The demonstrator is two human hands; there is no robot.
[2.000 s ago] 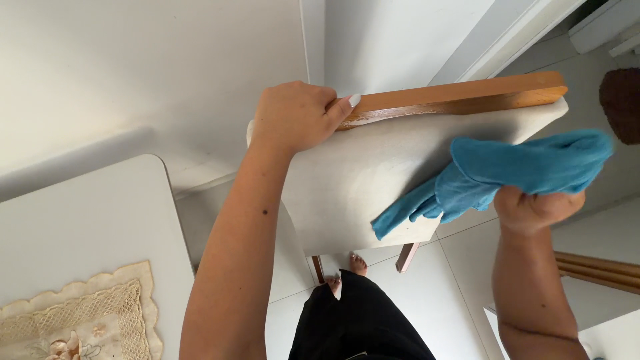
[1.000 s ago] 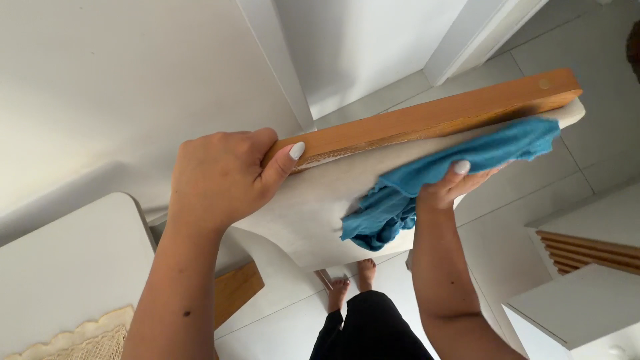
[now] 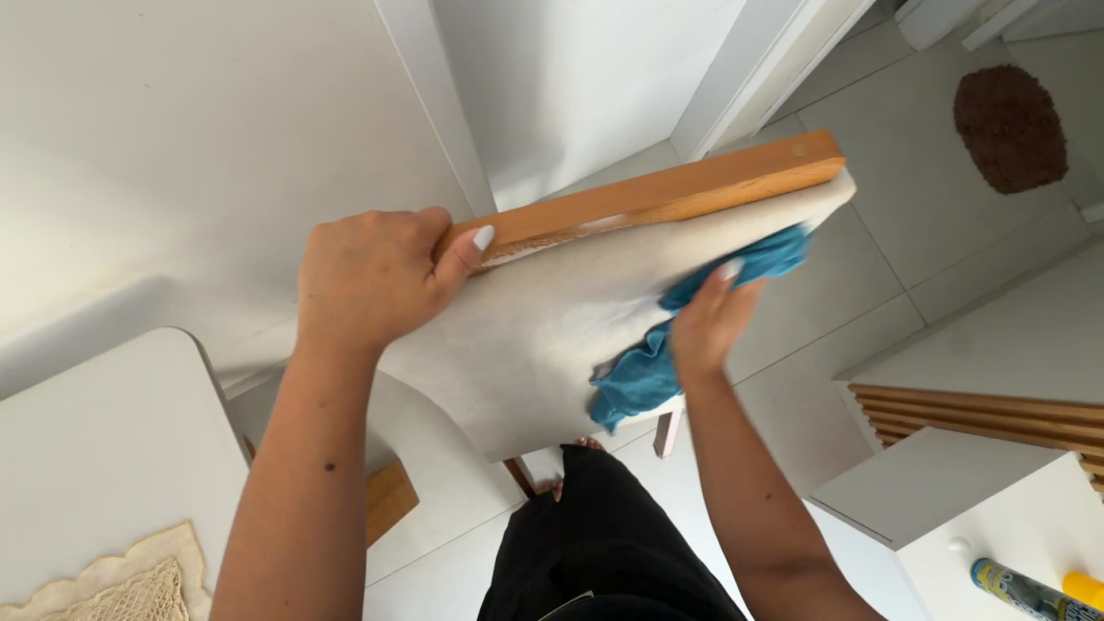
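Note:
A chair's wooden top rail (image 3: 664, 185) slants across the middle, above a light upholstered backrest (image 3: 535, 336). My left hand (image 3: 379, 276) grips the rail's left end, its thumb lying over the near edge. Bunched against the right part of the upholstery is a blue cloth (image 3: 642, 379), which my right hand (image 3: 711, 323) presses with its thumb up; the fingertips are partly hidden. Under the backrest, a chair leg (image 3: 667, 434) shows beside the black clothing on my legs.
At lower left a white table (image 3: 95, 440) carries a crocheted cream placemat (image 3: 129, 586). A white wall (image 3: 216, 112) stands close behind my left hand. Brown rug (image 3: 1009, 129) lies at upper right. A white cabinet (image 3: 931, 483), with a spray can (image 3: 1026, 591) on it, is at lower right.
My right hand and the blue cloth have moved over the upholstery; the cloth, spread toward the rail's right end a second ago, is now more bunched. My left hand keeps hold of the rail.

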